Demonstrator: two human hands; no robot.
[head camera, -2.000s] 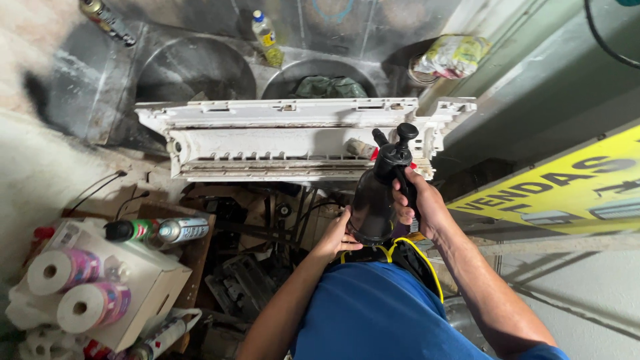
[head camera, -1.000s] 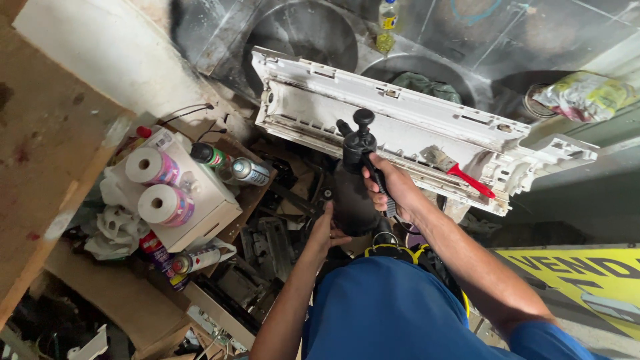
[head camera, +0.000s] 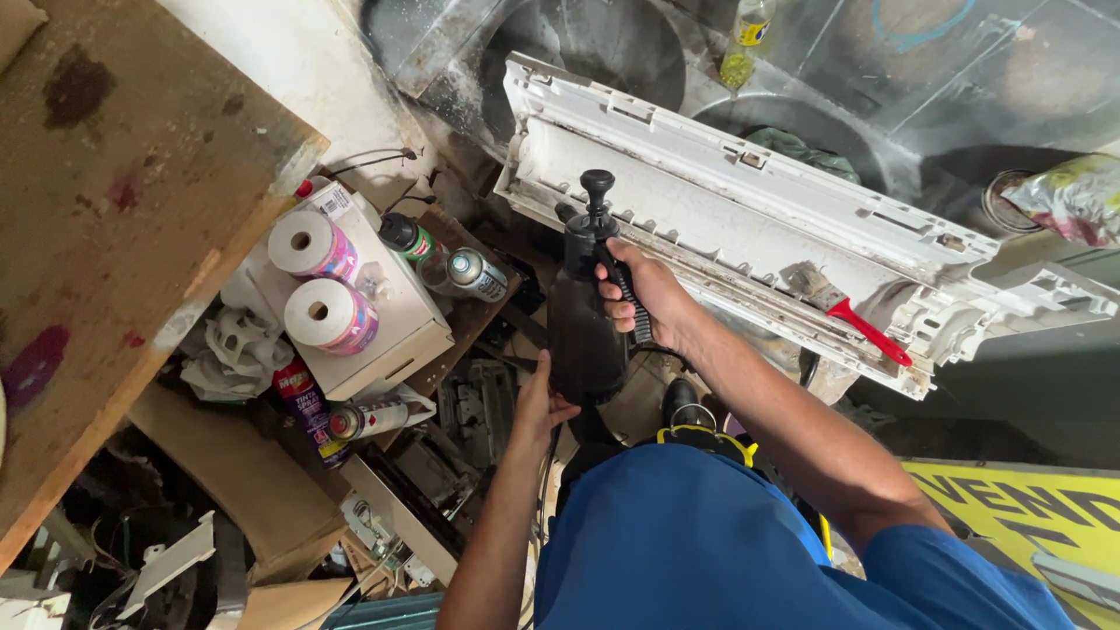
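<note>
My right hand (head camera: 643, 293) grips the handle of a black pump pressure sprayer (head camera: 584, 328), held upright with its pump knob on top. My left hand (head camera: 541, 404) touches the lower side of the bottle; its fingers are partly hidden, so how firmly it holds cannot be told. Beyond the sprayer, a long dirty white plastic housing (head camera: 700, 188), like that of a split air conditioner, lies across the sink area. A paintbrush with a red handle (head camera: 866, 332) rests on the right part of the housing, its bristles toward the trough.
On the left, toilet paper rolls (head camera: 319, 312) stand on a white box (head camera: 394, 332), with spray cans (head camera: 477, 274) beside it. A stained wooden board (head camera: 149, 192) juts in at upper left. Behind the housing are round sink basins (head camera: 582, 52) and a bottle (head camera: 751, 31). A yellow sign (head camera: 1024, 516) stands lower right.
The view has swung to the left, bringing in the wooden board. Both hands stay at the sprayer. The brush on the housing shows more fully than two seconds ago.
</note>
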